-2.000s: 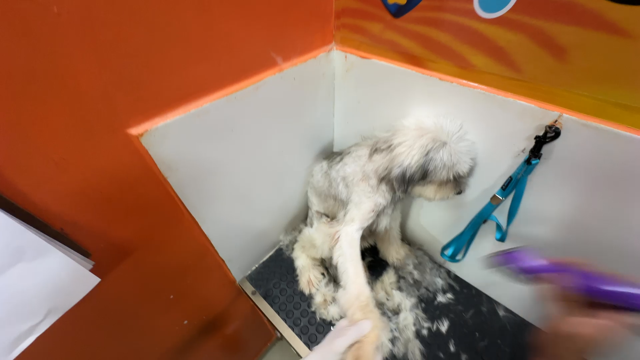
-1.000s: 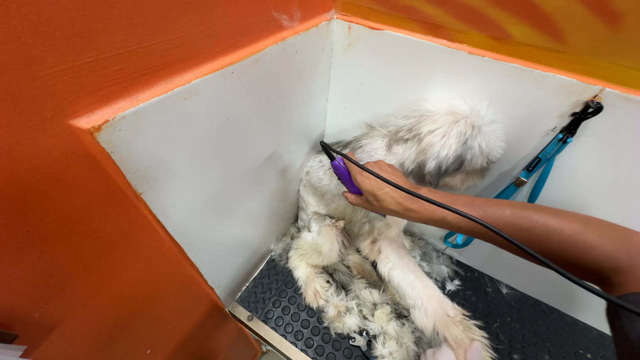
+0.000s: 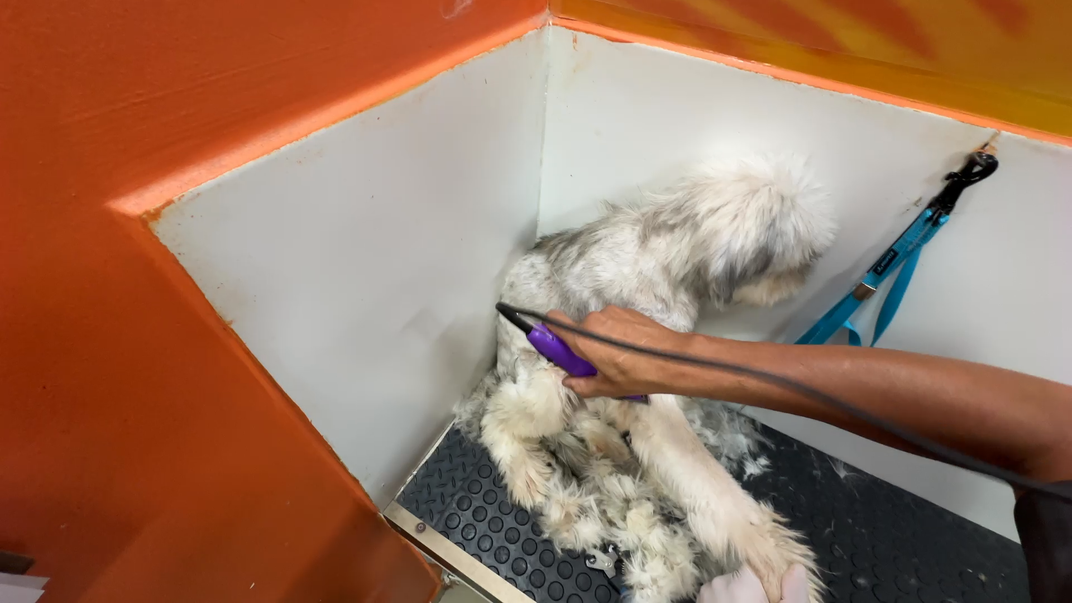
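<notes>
A white and grey dog (image 3: 620, 260) sits in the corner on a black rubber-topped table (image 3: 879, 511), its head turned to the right. My right hand (image 3: 628, 352) is closed around a purple electric clipper (image 3: 561, 350), whose front end lies low against the dog's body near the top of its outstretched front leg (image 3: 687, 469). The clipper's black cord runs back over my forearm. At the bottom edge my left hand (image 3: 745, 588), pale and only partly in view, grips the paw end of that leg. Cut fur (image 3: 653, 536) lies in clumps beneath the dog.
White wall panels (image 3: 360, 276) meet behind the dog, with an orange wall at left. A turquoise grooming leash (image 3: 896, 260) hangs by a black clip at right. A small metal object (image 3: 601, 559) lies among the fur. A metal strip (image 3: 444, 548) edges the table.
The purple clipper, held away at the right two seconds ago, has come left to the dog. Over the last second its head has moved down toward the front leg. My left hand keeps the paw.
</notes>
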